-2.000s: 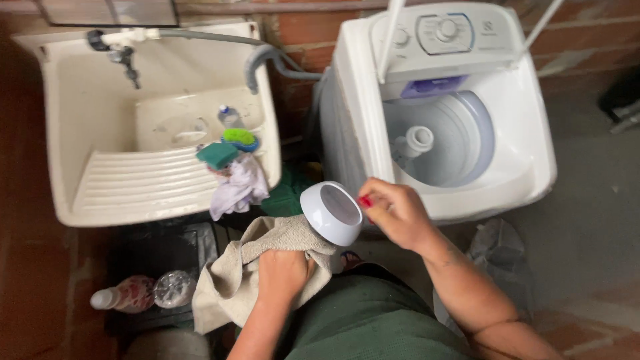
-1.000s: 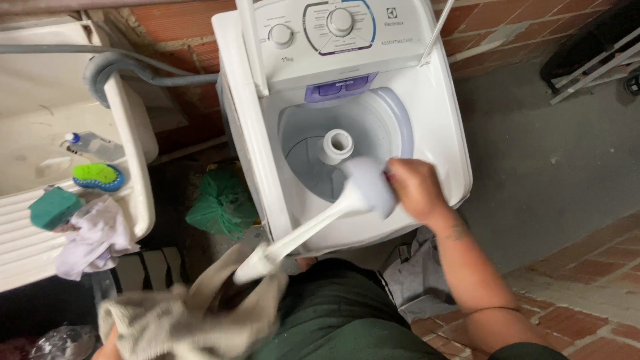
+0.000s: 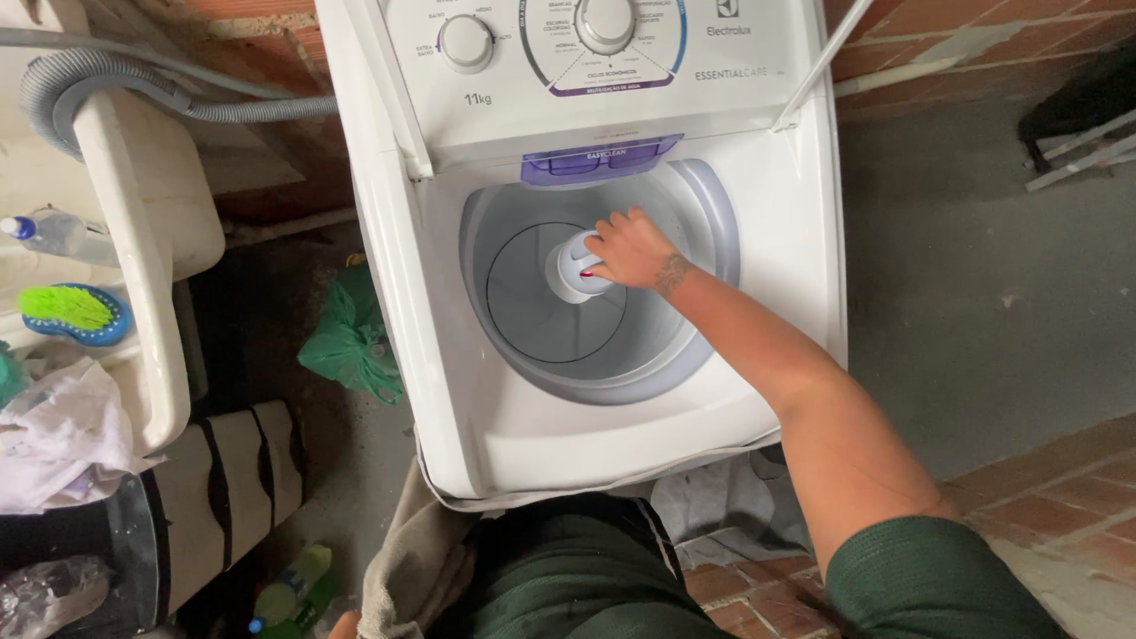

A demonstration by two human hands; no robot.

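Note:
My right hand (image 3: 632,248) reaches into the open drum (image 3: 541,328) of a white top-load washing machine (image 3: 603,453), its fingers on the top of the central agitator post, at a pale plastic cap (image 3: 579,251). At the bottom edge only a small part of my left hand (image 3: 345,626) shows, beside a beige cloth (image 3: 404,559) that hangs against the machine's front; the fingers are hidden. A purple lint-filter panel marked Easyclean (image 3: 602,161) sits at the back of the drum opening.
At the left, a utility sink (image 3: 133,266) holds a plastic bottle (image 3: 67,235), a green-bristled brush (image 3: 75,312) and a white cloth (image 3: 67,435). A grey corrugated hose (image 3: 257,109) runs to the machine. A green bag (image 3: 351,337) lies on the floor between them.
The long white piece with a wide cup-like end, earlier held outside the drum, is no longer seen there. My right hand has moved into the drum, and the cloth has moved down beside the machine's front.

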